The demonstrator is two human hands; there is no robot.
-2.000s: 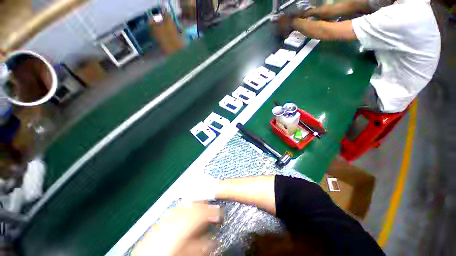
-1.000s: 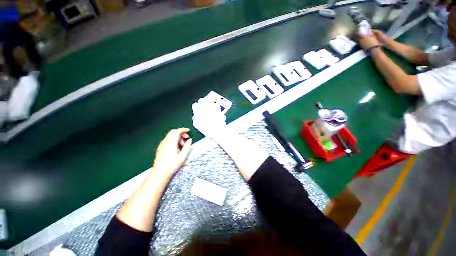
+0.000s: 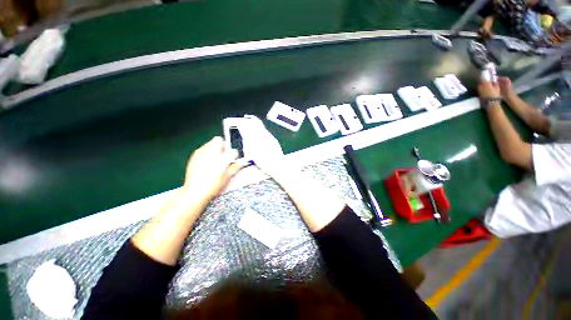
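Observation:
My bare left hand point(image 3: 210, 164) and my white-gloved right hand point(image 3: 262, 147) hold a white housing point(image 3: 235, 130) between them, above the near edge of the belt and the pale rail. The housing is tilted and its dark window shows; my fingers hide part of it. Another white housing point(image 3: 286, 117) lies at an angle on the dark green conveyor belt point(image 3: 156, 112), just beyond my right hand. More housings point(image 3: 322, 120) lie in a row to its right. A blank white card point(image 3: 260, 227) lies on the bubble wrap point(image 3: 219, 250) under my forearms.
A crumpled white wad point(image 3: 52, 289) lies at the bubble wrap's left end. A black-handled tool point(image 3: 364, 184) lies at its right edge. A red bin point(image 3: 401, 199) with a container and thin tool stands farther right. Another person's hands point(image 3: 491, 90) are over the belt at right.
My right hand has moved off the angled housing, which now lies on the belt. Both hands now hold another housing. The camera view has turned, and the crumpled wad shows more fully.

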